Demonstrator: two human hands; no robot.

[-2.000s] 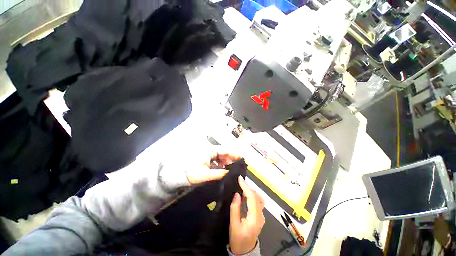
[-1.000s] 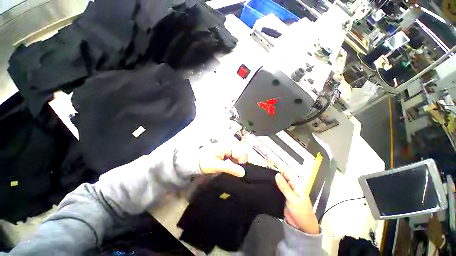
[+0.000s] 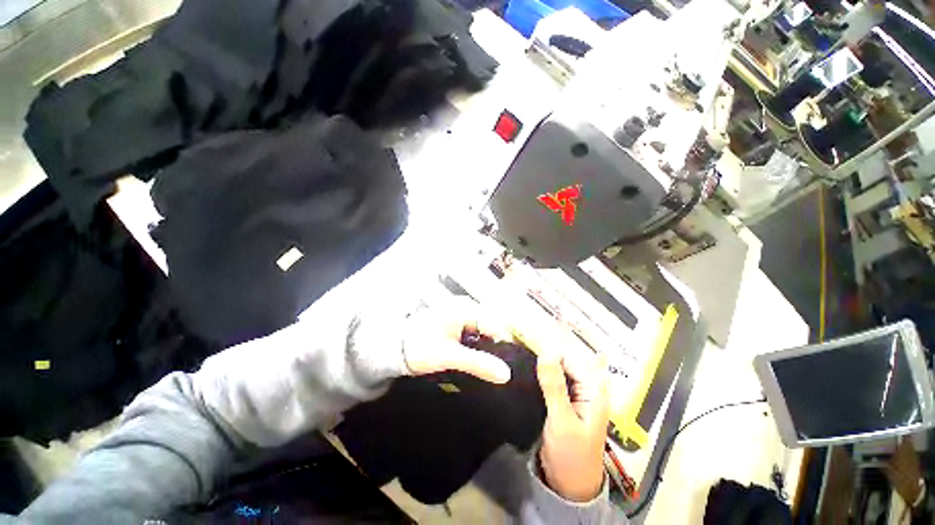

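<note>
A black fabric panel [image 3: 441, 436] with a small yellowish sticker [image 3: 449, 388] hangs over the table's near edge below the sewing machine head [image 3: 574, 200]. My left hand [image 3: 456, 344] holds its upper left edge, thumb on top of the cloth. My right hand [image 3: 574, 415] is at its right edge with fingers bent over the cloth; the fingertips are overexposed. The pale bed plate with yellow tape [image 3: 656, 369] lies right of my hands. The needle area [image 3: 500, 265] is just beyond my left hand.
A labelled black panel [image 3: 277, 226] lies left of the machine, with more black cloth [image 3: 236, 72] behind it. Orange-handled snips [image 3: 621, 474] lie partly hidden by my right hand. A screen [image 3: 849, 388] stands right, above a black cloth heap [image 3: 746, 502]. A blue bin [image 3: 564, 14] is behind.
The panel was bunched between my fingers, then spread out flat; now its right edge is drawn inward. My right hand moved right, then back left toward my left hand.
</note>
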